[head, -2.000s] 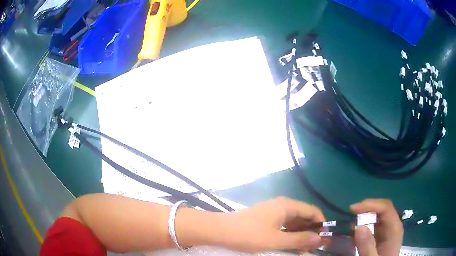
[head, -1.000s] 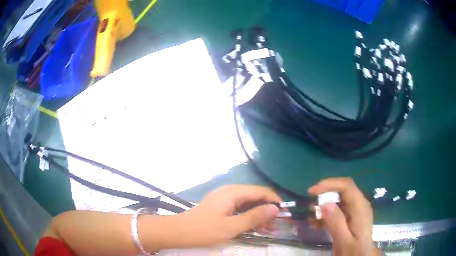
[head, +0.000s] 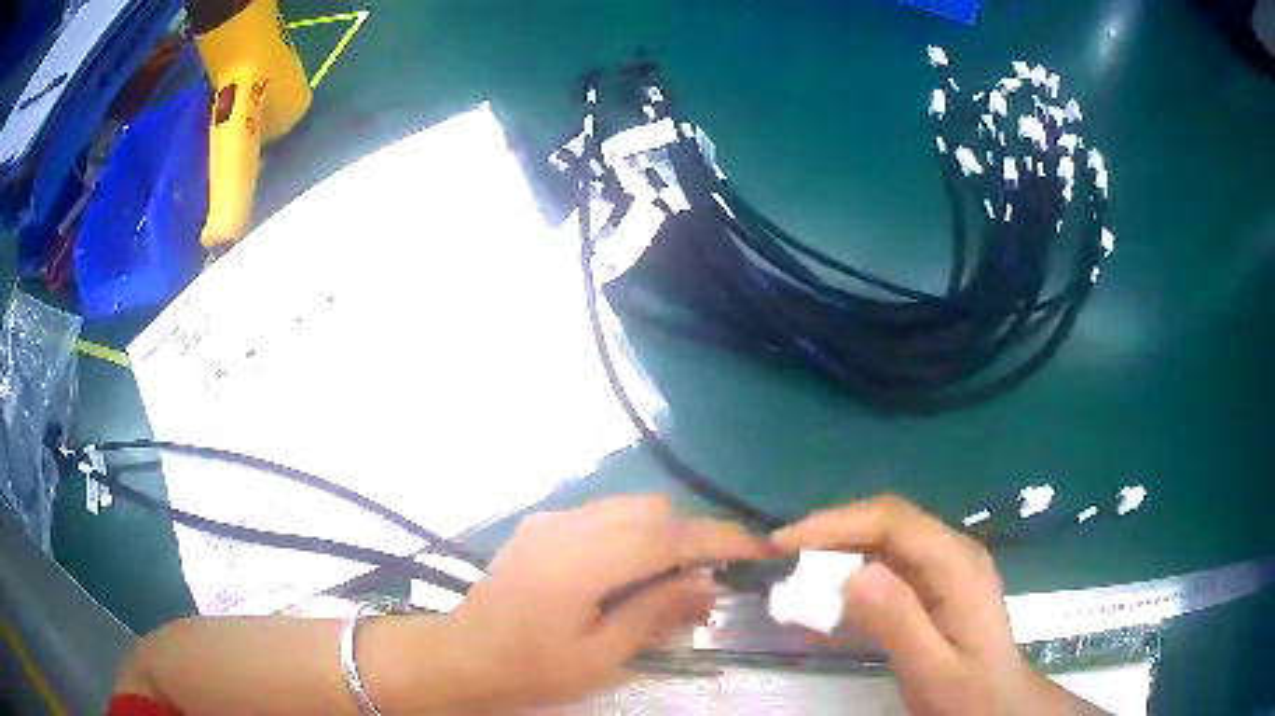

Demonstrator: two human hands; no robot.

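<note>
My left hand (head: 601, 602) is at the bottom centre, its fingers closed round a black cable assembly (head: 315, 539) that runs off to the left across the paper. My right hand (head: 916, 595) is just right of it, thumb and fingers holding the cables by a white label (head: 815, 590). The fingertips of both hands nearly meet. Cable ends with small white tips (head: 1035, 499) stick out to the right of my right hand. A steel rule (head: 1161, 602) lies below and right of the hands, partly hidden by them.
A large glaring drawing (head: 378, 364) lies left of centre. A harness bundle (head: 895, 350) curves behind the hands, its white tips at the upper right. A yellow tool (head: 238, 140), a blue bin (head: 133, 224) and a clear bag (head: 35, 399) are on the left.
The view has shifted, so the bench items appear further left. My left hand has moved closer to my right hand along the cables. The white label now shows broader in my right hand.
</note>
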